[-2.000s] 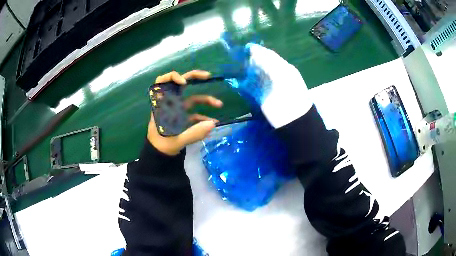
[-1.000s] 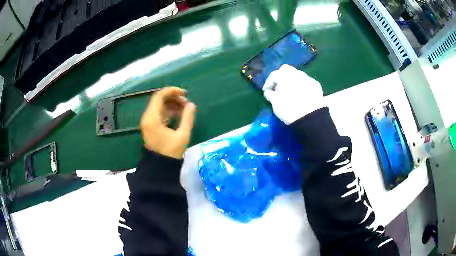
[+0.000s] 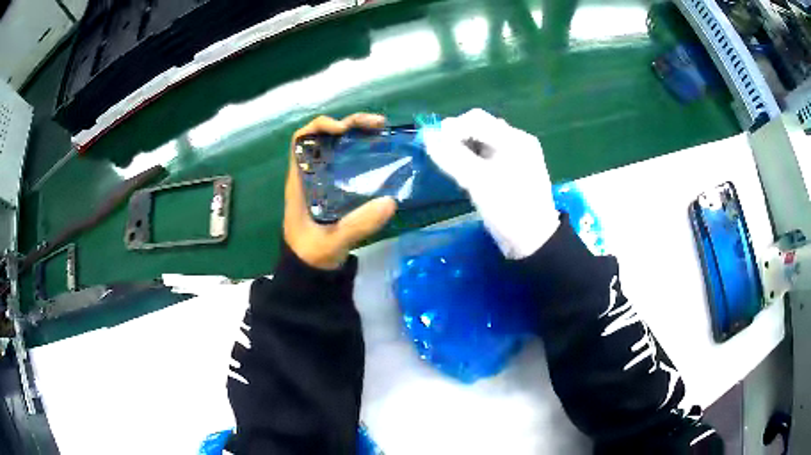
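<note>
A phone mid-frame unit (image 3: 378, 173) with a shiny blue-black face lies level over the belt's near edge, small gold spots at its left end. My bare left hand (image 3: 333, 191) grips its left end, thumb on the near edge, fingers on the far edge. My white-gloved right hand (image 3: 493, 173) is at its right end, with a bit of light-blue film (image 3: 428, 121) at the fingertips. The glove hides the unit's right end. A crumpled pile of blue film (image 3: 462, 302) lies below on the white surface, partly under my right sleeve.
Two empty frames (image 3: 180, 213) lie at the left of the green belt (image 3: 302, 84), near a dark guide bar (image 3: 98, 213). Black trays (image 3: 133, 53) stand beyond. A blue-black unit (image 3: 729, 259) lies at right by the pale machine (image 3: 791, 258); another (image 3: 683, 73) lies at upper right.
The unit that lay on the belt under my right hand is now held in my left hand. My left hand has let go of the empty frame, which lies at left.
</note>
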